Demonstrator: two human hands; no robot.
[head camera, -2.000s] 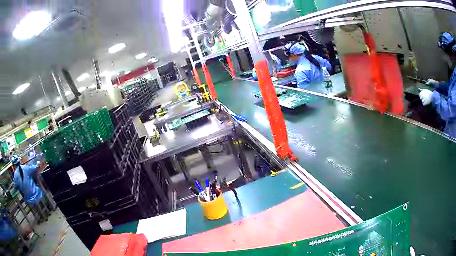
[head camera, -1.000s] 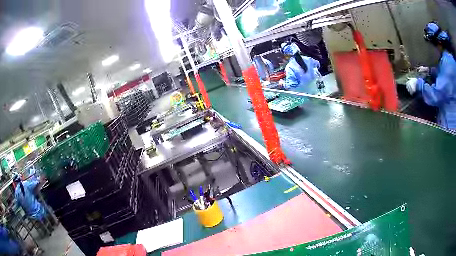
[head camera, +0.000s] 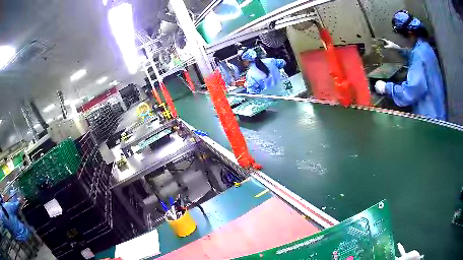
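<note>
A large green printed circuit board (head camera: 350, 236) stands tilted at the bottom right, cut off by the lower edge. Its face shows pale traces and a few small red spots. My right hand (head camera: 408, 253), in a white glove, is at the board's right edge and grips it; only part of the fingers shows. My left hand is not in view. A flat red-pink sheet (head camera: 254, 228) lies on the green bench behind the board.
The green conveyor belt (head camera: 325, 152) runs behind, with boards (head camera: 252, 106) on it. A yellow pen holder (head camera: 182, 225) and white paper (head camera: 137, 246) are on the bench. A red-wrapped post (head camera: 228, 119) stands at the belt's edge. Black crates (head camera: 66, 213) are left. Workers in blue are opposite.
The view has turned to the right, so the surroundings shift left. The board shows a little higher and more of my right glove is visible. The worker at the far right has raised one hand.
</note>
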